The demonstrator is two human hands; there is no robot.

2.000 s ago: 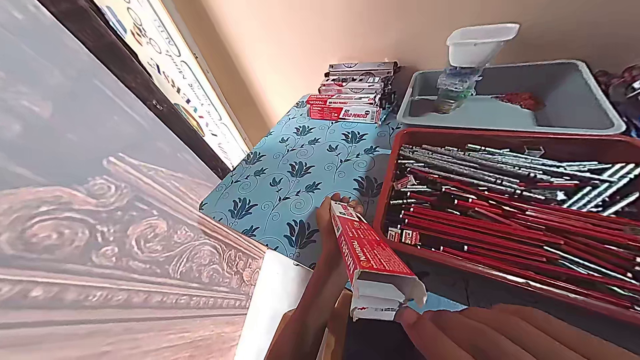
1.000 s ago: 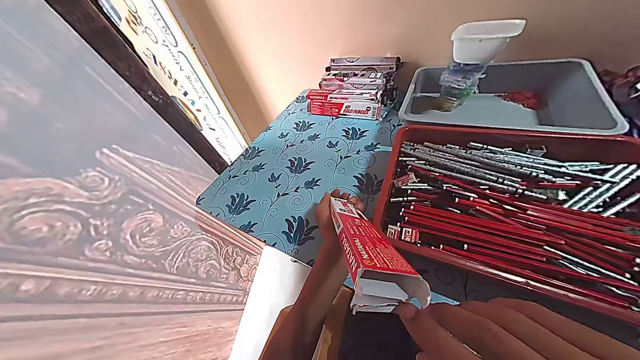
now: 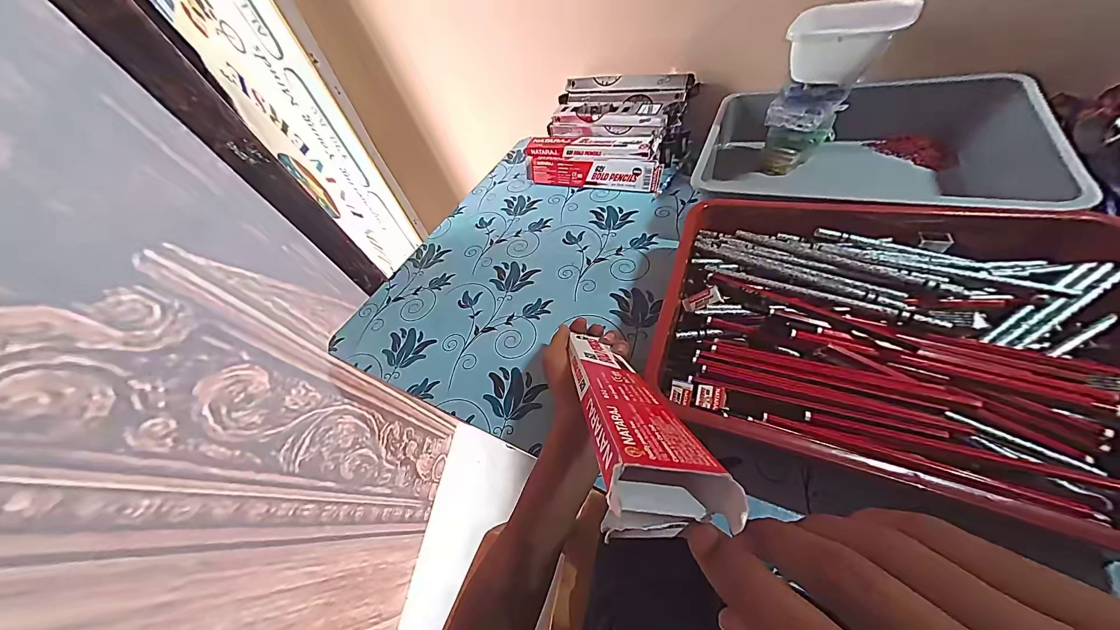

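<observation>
My left hand (image 3: 569,376) grips the far end of a red and white Nataraj pencil box (image 3: 652,416), which slants toward me with its near end open. Its near flap looks creased, and no pencils show in the opening. My right hand (image 3: 840,560) has its thumb and a finger on the lower right edge of that opening; the other fingers stretch right. Just beyond it, a red plastic tray (image 3: 678,289) holds many red pencils (image 3: 822,385) and dark, silver-patterned pencils (image 3: 805,271), along with small erasers (image 3: 696,395).
Stacked pencil boxes (image 3: 595,173) stand near the wall on a blue floral tabletop (image 3: 490,297). Behind the red tray, a grey tray (image 3: 875,188) holds small red items (image 3: 910,150) and stacked plastic containers (image 3: 801,131) topped by a white tub (image 3: 840,52). A carved panel fills the left.
The near opening of the box looks a little wider than in the earliest frame. Both hands have stayed at the box in nearly the same places.
</observation>
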